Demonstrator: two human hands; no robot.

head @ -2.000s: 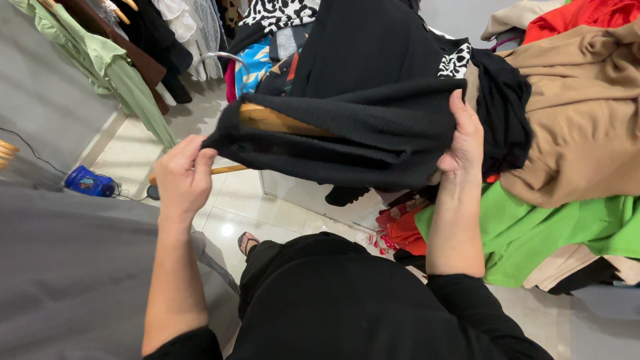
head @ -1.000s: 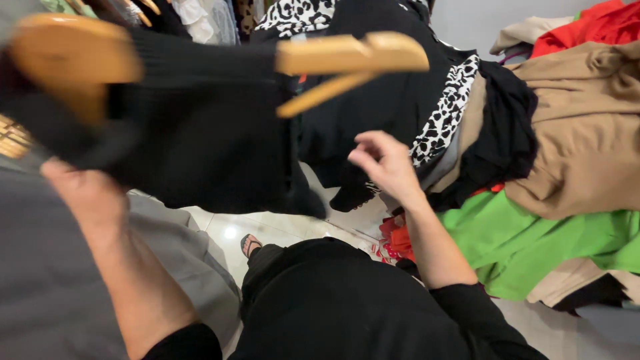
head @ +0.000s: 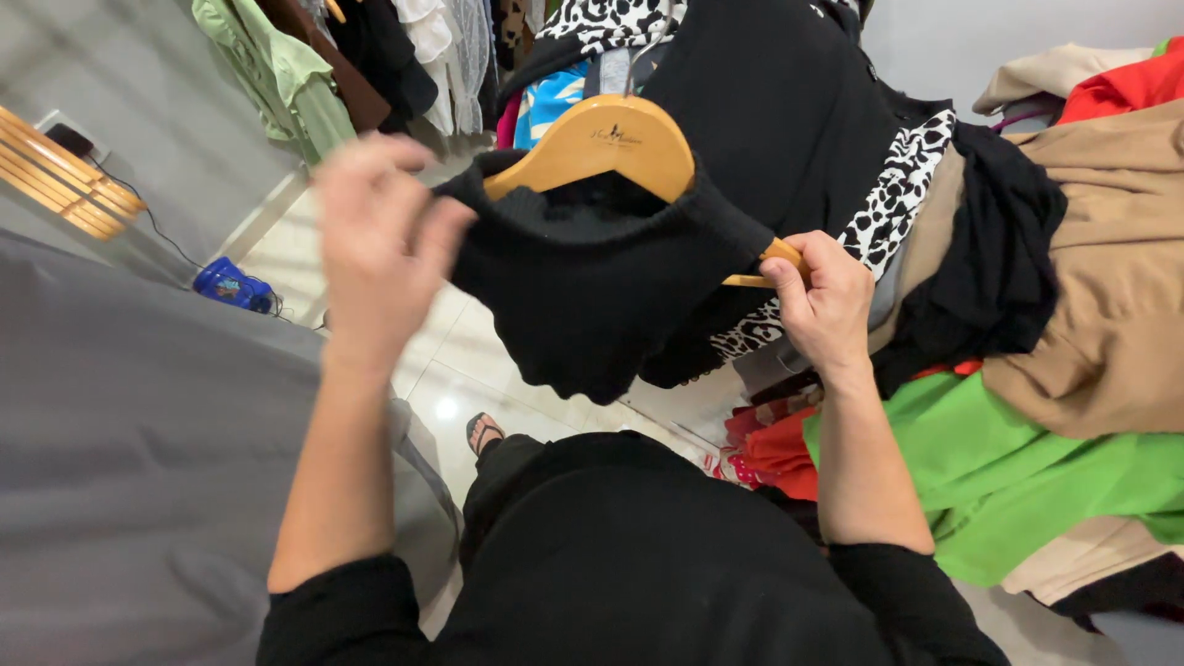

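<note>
A wooden clothes hanger (head: 606,139) with a metal hook sits inside the neck of a black knit top (head: 592,287), which hangs below it. My right hand (head: 828,301) grips the hanger's right end, where the wood sticks out of the garment. At the garment's left shoulder is my left hand (head: 379,240), blurred, with its fingers apart and nothing seen in them. Whether it touches the knit cannot be told. The hanger's left arm is hidden inside the top.
Behind hangs a black garment with spotted trim (head: 893,194). Brown clothing (head: 1110,268) and green cloth (head: 1027,462) are heaped at right. A grey curtain (head: 157,444) fills the left, near wooden hangers (head: 69,180) and a blue object (head: 231,284) on the tiled floor.
The black top and hanger have come from the left to the middle, with the hanger now in the garment's neck. My right hand, empty one second ago, has closed on the hanger's end.
</note>
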